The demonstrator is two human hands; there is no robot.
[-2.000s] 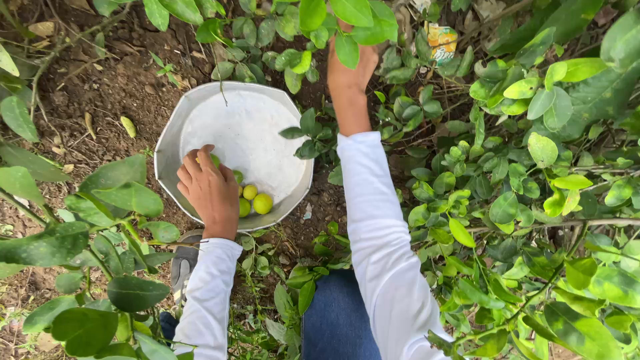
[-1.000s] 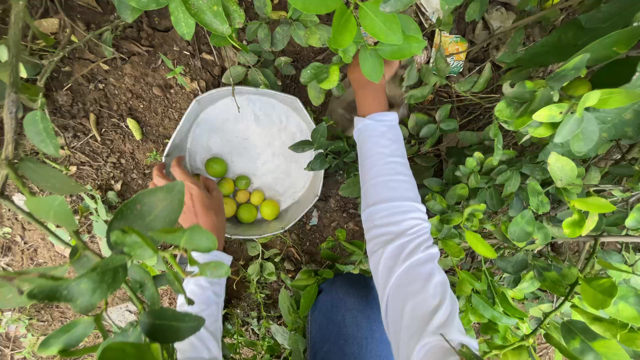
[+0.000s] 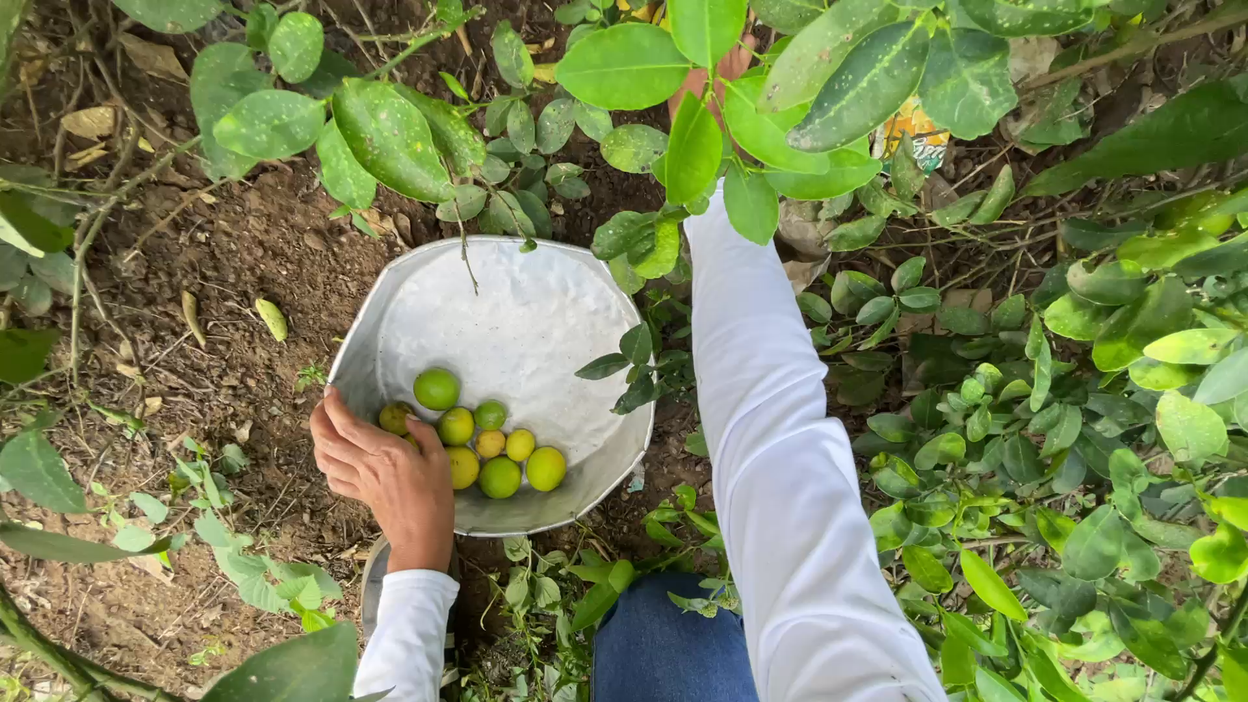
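A dented metal basin [image 3: 507,322] rests on the soil at the centre-left. Several green and yellow limes [image 3: 499,477] lie grouped in its lower left part. My left hand [image 3: 395,468] grips the basin's left rim, fingers outside and thumb inside beside the limes. My right arm, in a white sleeve, reaches forward past the basin's right side. Leaves cover most of my right hand [image 3: 717,83] at the top, so its fingers and anything in them are hidden.
Leafy citrus branches [image 3: 1092,526] crowd the right side, and more leaves [image 3: 380,136] overhang the top left. A thin twig and a small leafy sprig reach over the basin. A crumpled printed wrapper [image 3: 912,136] lies beyond my right arm. My jeans-clad knee [image 3: 673,643] is below the basin.
My left hand has gone from above the limes inside the basin to its left rim, uncovering them. My right hand is now more hidden behind leaves.
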